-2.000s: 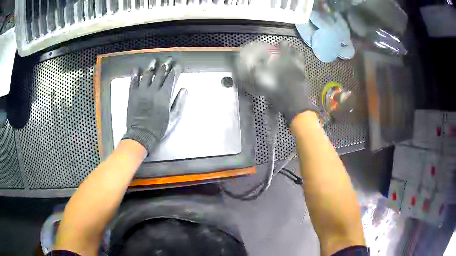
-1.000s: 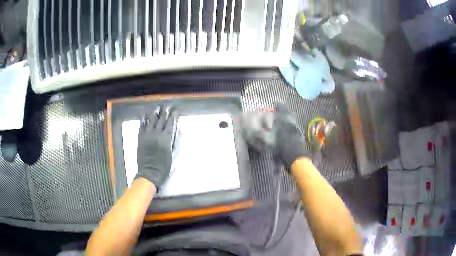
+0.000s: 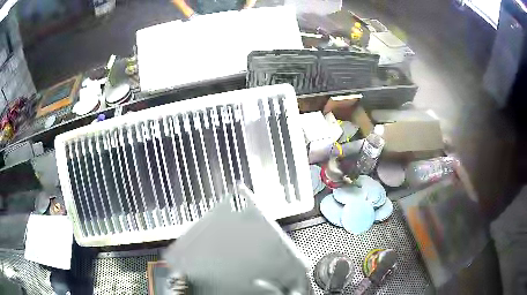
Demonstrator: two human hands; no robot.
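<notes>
A flat grey panel (image 3: 237, 248) is raised and tilted over the bench, one corner against the lower edge of the white slotted tray (image 3: 193, 235). The fingertips of my left hand (image 3: 177, 283) grip its lower left edge; the rest of the hand is hidden or cut off. My right hand cannot be made out; a pale blurred patch low on the panel may be a reflection. The grey sander (image 3: 334, 271) and the yellow-rimmed sander (image 3: 377, 264) stand on the perforated bench at right. The panel covers most of the fixture (image 3: 153, 278).
Pale blue discs (image 3: 358, 214), a clear bottle (image 3: 371, 151) and an open carton (image 3: 411, 137) lie right of the tray. A dark slab (image 3: 445, 230) is far right. A white sheet-like panel (image 3: 48, 241) lies left. Another person's arms (image 3: 184, 8) show behind the facing bench.
The view has tilted up toward the tray. My right hand has let go of the grey sander, which now stands beside the other. The panel is lifted out of the fixture, with my left fingers at its edge.
</notes>
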